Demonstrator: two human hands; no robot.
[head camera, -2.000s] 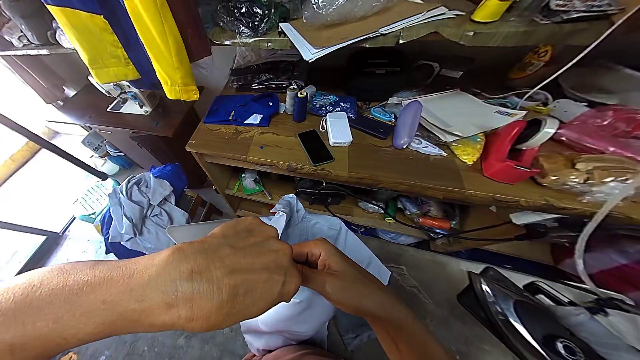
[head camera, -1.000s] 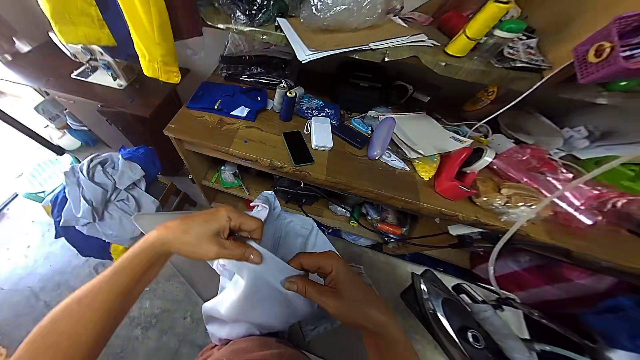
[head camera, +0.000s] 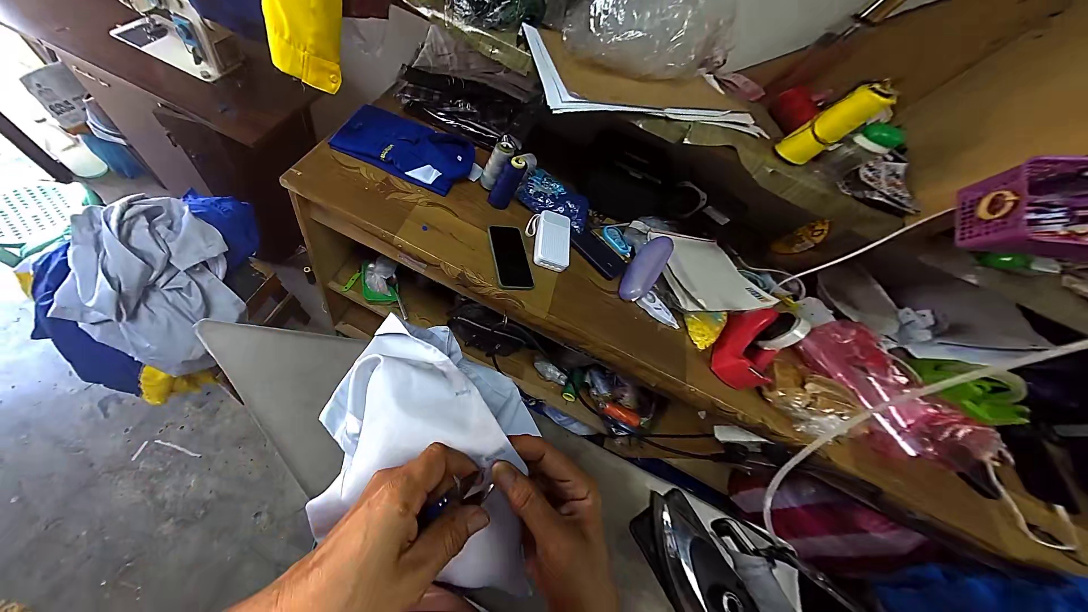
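Observation:
A white and pale blue cloth garment (head camera: 416, 399) lies bunched over the end of a grey board (head camera: 280, 374). My left hand (head camera: 416, 510) holds a small tool, partly blue with a metal tip, between thumb and fingers against the cloth; the fingers hide most of it, so its kind cannot be told. My right hand (head camera: 552, 510) pinches the garment's edge beside that tip, thumb on top. Both hands are close together, low in the view. Right of them stands an electric iron (head camera: 697, 552).
Across the front runs a wooden counter (head camera: 399, 212) with a phone (head camera: 510, 257), thread spools (head camera: 507, 181), a white power bank (head camera: 552, 241) and a red tape dispenser (head camera: 744, 348). A clothes pile (head camera: 144, 280) sits at left. A white hose (head camera: 850, 416) hangs at right.
My left hand now holds a small tool that does not show in the earlier frames. The hands, apart one second ago, are close together at the cloth. The view has shifted.

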